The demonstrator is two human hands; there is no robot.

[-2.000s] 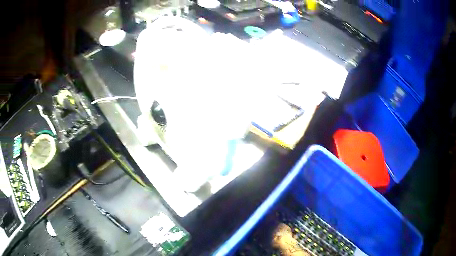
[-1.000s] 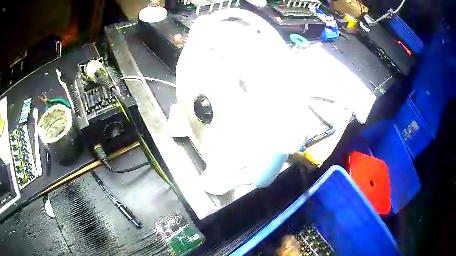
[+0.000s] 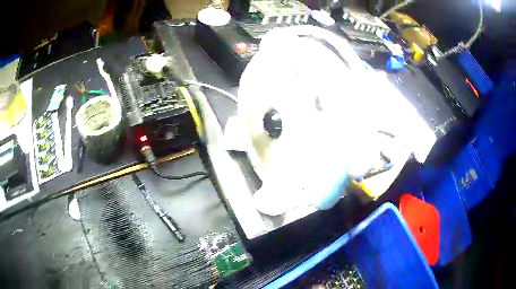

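Observation:
Neither of my hands can be made out. A circuit board panel [image 3: 346, 279] with small components lies in the blue plastic tote [image 3: 380, 237], cut off by the bottom edge. A black pen-like tool [image 3: 159, 210] lies on the black ribbed mat [image 3: 45, 237]. A small green board piece [image 3: 231, 259] lies at the mat's right edge, partly blurred.
A white fan [image 3: 305, 113] stands at centre, overexposed. The soldering station [image 3: 164, 127] shows a red light, with a cable in front. A round grey can [image 3: 100, 121] and reference board strip [image 3: 46, 148] are at left. A red lid [image 3: 420, 228] is beside the tote.
The view has swung left, so bench items have shifted right and the tote lower. The skin-toned patch by the panel in the tote is no longer visible. The pen-like tool still lies on the mat.

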